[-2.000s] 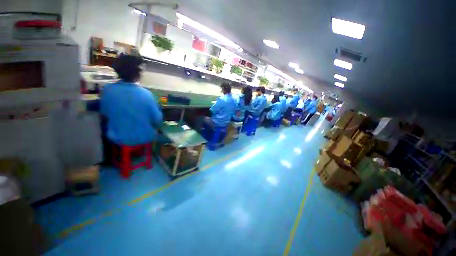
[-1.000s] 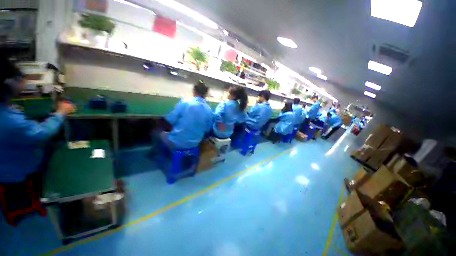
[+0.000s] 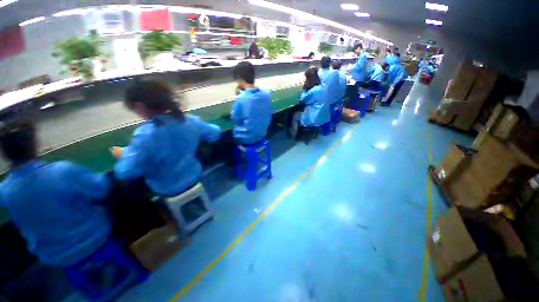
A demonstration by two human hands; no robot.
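Note:
Neither of my hands is in view. Nearest on the right, an open brown carton (image 3: 458, 250) stands on the blue floor, its inside dark. Behind it are more brown cartons (image 3: 487, 162), some with open flaps. At the lower left, a person in a blue smock (image 3: 53, 203) sits on a blue stool (image 3: 106, 274). A brown carton (image 3: 156, 245) is on the floor beside that stool, near a pale stool (image 3: 190, 207) with another seated person.
A long green bench (image 3: 221, 111) runs along the left with several seated people and plants on its shelf. A yellow line (image 3: 251, 229) borders the stools, and another yellow line (image 3: 428, 236) borders the cartons. Tall cartons (image 3: 464, 94) stand farther back on the right.
The view has moved forward along the aisle. The small green-topped table and the red stool have left the view at the left. The seated people and right-hand cartons appear nearer.

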